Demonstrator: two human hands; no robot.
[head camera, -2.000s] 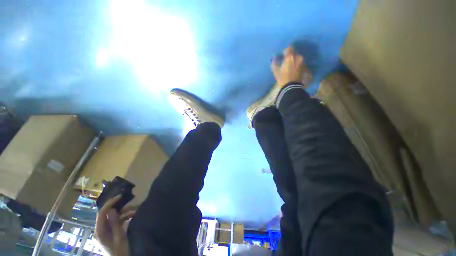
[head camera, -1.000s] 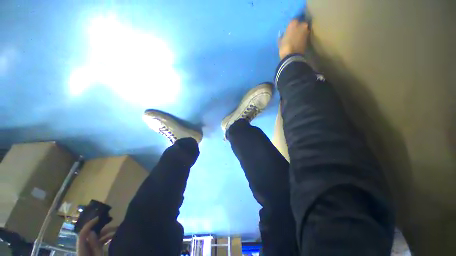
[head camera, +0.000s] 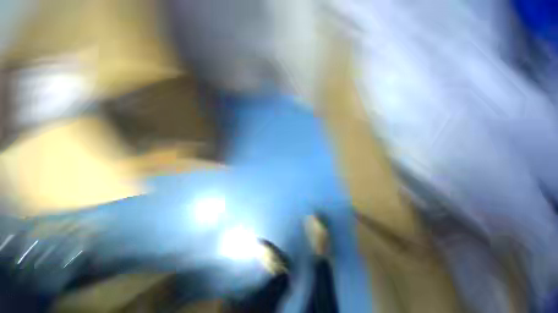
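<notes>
The head view is strongly blurred by motion. Neither of my hands can be made out in it. Nearest in front of me, on the right, is a large carton with brown sides (head camera: 355, 128) and a crumpled whitish, see-through bag or sheet (head camera: 453, 134) at its opening. The black part that was in my left hand does not show.
Blue floor (head camera: 275, 147) runs up the middle. My two shoes (head camera: 317, 235) stand at the lower middle. Cardboard boxes (head camera: 67, 165) are on the left, one open with a dark inside. A bright blue object (head camera: 541, 21) is at the top right corner.
The view has swung up and away from my legs, which now look smaller and lower. Both hands and the black part have left sight. The open carton with whitish plastic has come into view.
</notes>
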